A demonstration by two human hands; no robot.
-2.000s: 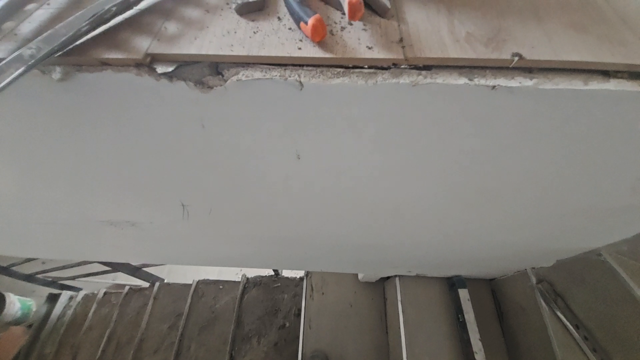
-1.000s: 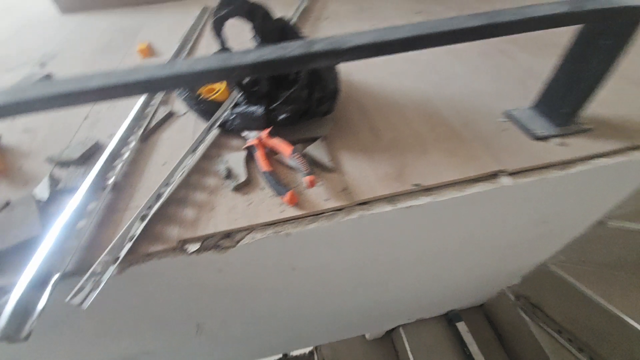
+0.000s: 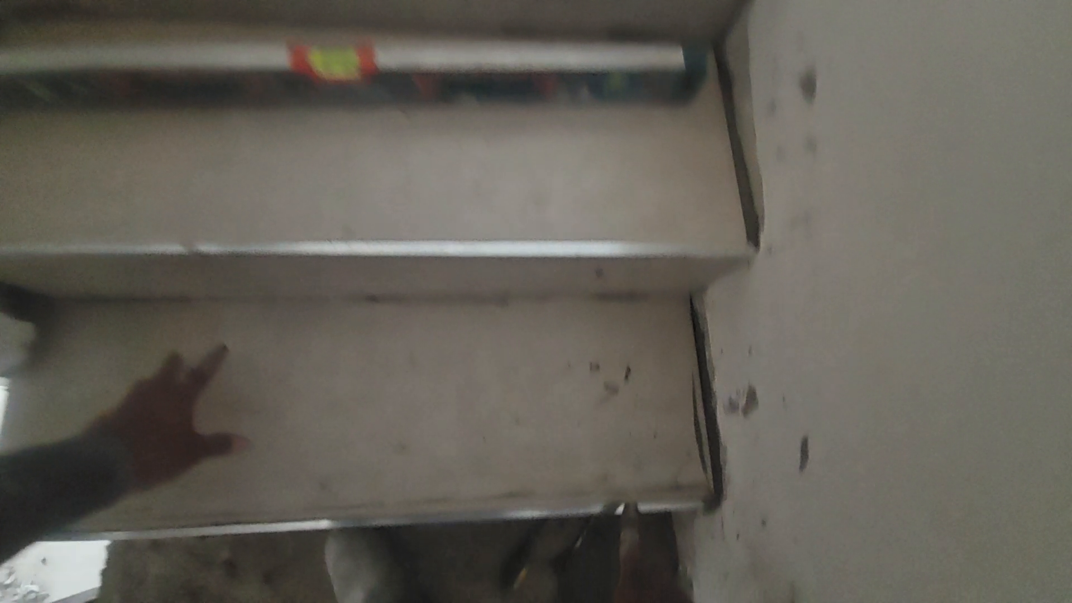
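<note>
My left hand (image 3: 163, 423) is spread over the left part of a tiled stair tread (image 3: 435, 402), fingers apart and nothing in it; a dark grey sleeve covers the forearm. Low in the view, a blurred shape that looks like my right hand (image 3: 649, 561) is close to the right end of the tread's metal edge trim (image 3: 209, 529). Most of it is dim, and whether it holds anything does not show. On the step above lies a spirit level (image 3: 519, 57) with a red and yellow label, parallel to that step's metal edge trim (image 3: 469, 249).
A pale, marked wall (image 3: 904, 318) rises along the right side, with a dark gap (image 3: 708, 402) between it and the tread. Beneath the lower trim is a rough, darker step surface (image 3: 218, 569). A pale rounded shape (image 3: 360, 565), possibly a shoe, shows at the bottom.
The view has swung from the landing with its railing, pliers and metal strips to the stair treads. My left hand now shows; neither hand was visible before.
</note>
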